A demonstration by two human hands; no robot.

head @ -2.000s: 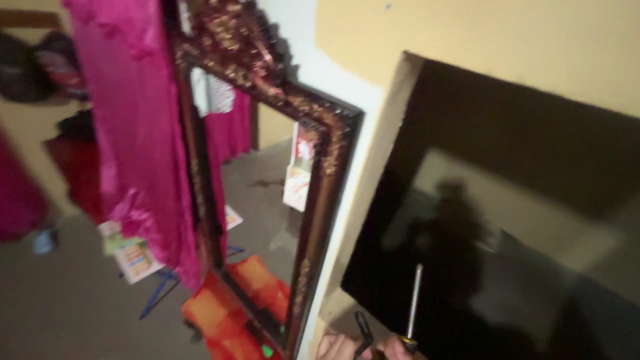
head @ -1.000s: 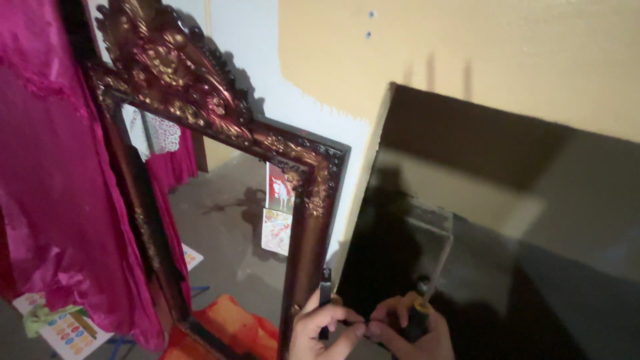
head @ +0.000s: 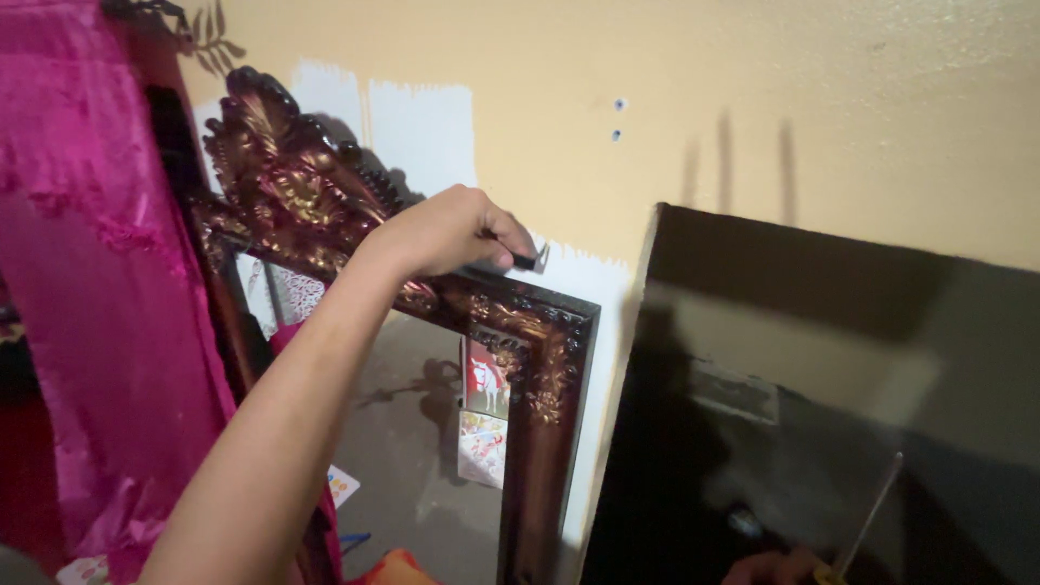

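My left hand (head: pixel 467 231) reaches over the top rail of the ornate dark red and gold mirror frame (head: pixel 544 390), beside the wall. Its fingers close on a small black object (head: pixel 524 262) with a metal tip; its exact kind cannot be told. At the bottom right, my right hand (head: pixel 772 569) shows only partly, dim and cut off by the lower edge. A screwdriver (head: pixel 865 520) rises beside it, its thin metal shaft pointing up and the yellow part of its handle at the fingers. The grip is mostly hidden.
A large dark glossy panel (head: pixel 812 325) stands at the right. Two small marks (head: pixel 618 120) show on the yellow wall (head: pixel 552 49), which has white painted patches. A magenta cloth (head: pixel 122 309) hangs at the left. Orange cloth (head: pixel 398 569) shows at the bottom.
My left hand has moved from near my right hand, low by the frame's side, up and left to the frame's top rail, with the black object in it.
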